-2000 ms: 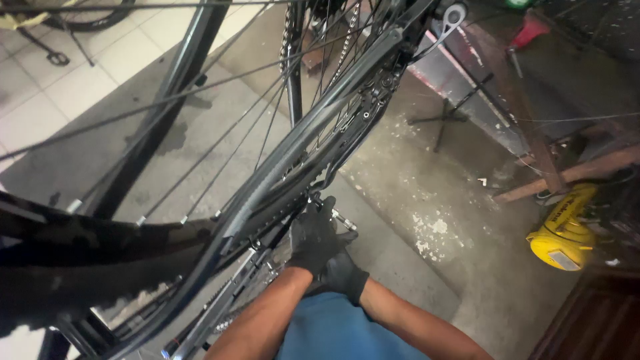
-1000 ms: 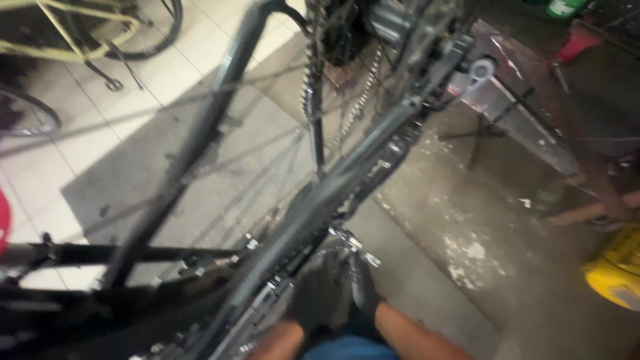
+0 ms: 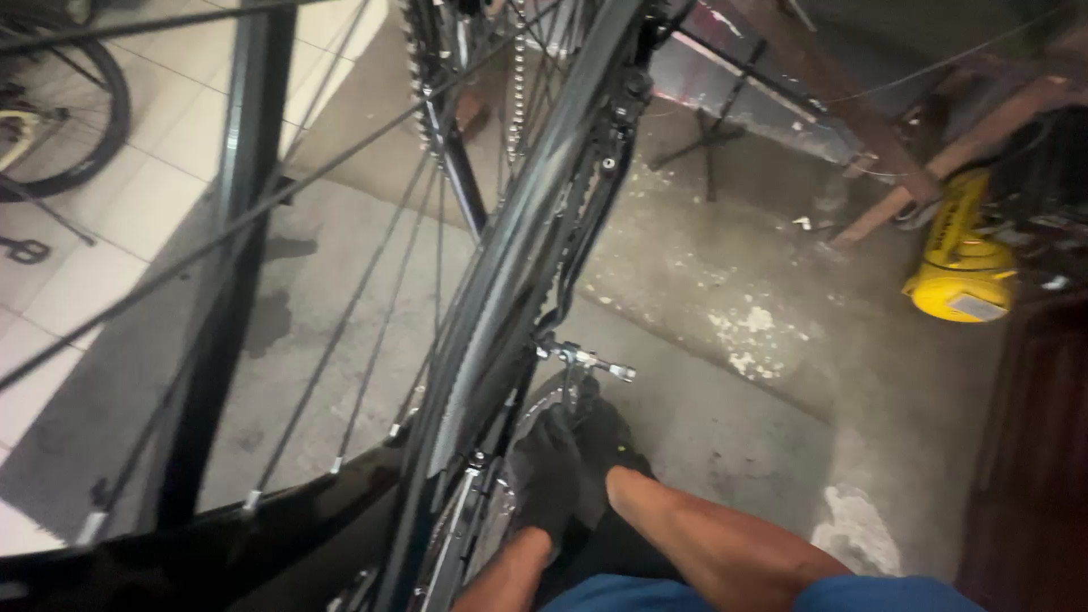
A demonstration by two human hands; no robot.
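Note:
My left hand (image 3: 544,463) and my right hand (image 3: 603,425), both in dark gloves, are close together beside a bicycle frame tube (image 3: 501,280). Their fingertips reach up to a small metal tool with a knurled end (image 3: 595,359), which sits at the bicycle chain near the frame; it looks like a chain tool, but blur leaves this unsure. Whether the fingers grip it cannot be made out. Wheel spokes (image 3: 374,340) and a dark tyre (image 3: 255,552) lie left of the hands. A length of chain (image 3: 517,85) hangs higher up.
A yellow tool or container (image 3: 965,263) bearing writing lies on the floor at the right, beside brown metal legs (image 3: 884,229). Another bicycle's wheel (image 3: 110,110) stands at the upper left over white tiles. A dark red-brown panel (image 3: 1028,459) borders the lower right.
The view has shifted. My hands stay together by the frame near the small metal tool; nothing else has plainly changed.

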